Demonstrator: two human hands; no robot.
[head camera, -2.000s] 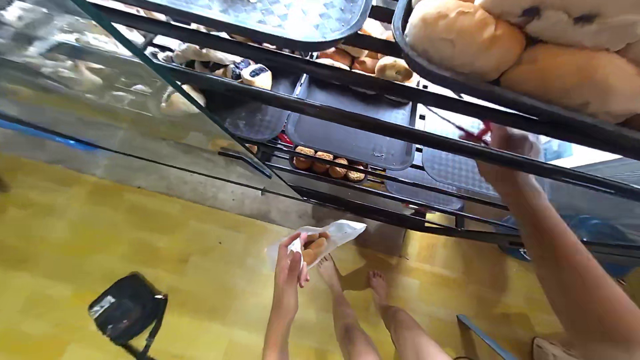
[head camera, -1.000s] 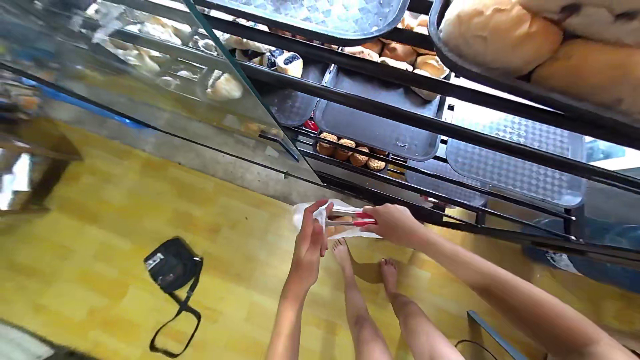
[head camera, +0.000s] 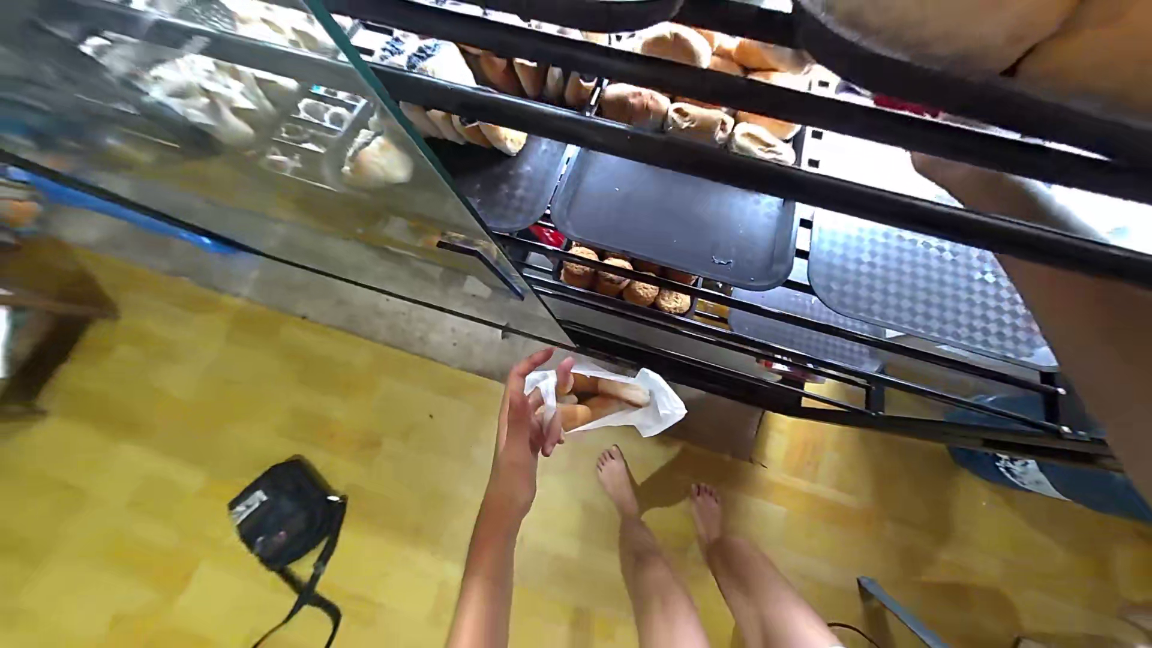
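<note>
My left hand (head camera: 531, 409) holds a white translucent bag (head camera: 663, 405) with its mouth facing right. Several small bread rolls (head camera: 598, 400) lie in it. My right arm reaches up into the black metal rack at the right; part of my right hand (head camera: 945, 175) shows behind the bars, and its fingers are hidden, so what it holds cannot be told. Near that arm is a grey patterned tray (head camera: 927, 279). An empty black tray (head camera: 675, 216) sits left of it, with filled rolls (head camera: 697, 121) behind and small brown muffins (head camera: 639, 290) on a lower level.
Black rack bars (head camera: 720, 166) cross in front of the trays. A glass panel (head camera: 378, 243) stands at the left. Large buns (head camera: 945, 31) fill a tray at the upper right. A black bag with a strap (head camera: 292, 513) lies on the yellow floor (head camera: 387, 531). A blue container (head camera: 1071, 486) is at the right.
One second ago my right hand was at the bag with red-handled tongs; it has since moved up and right into the rack. My left hand still holds the bag.
</note>
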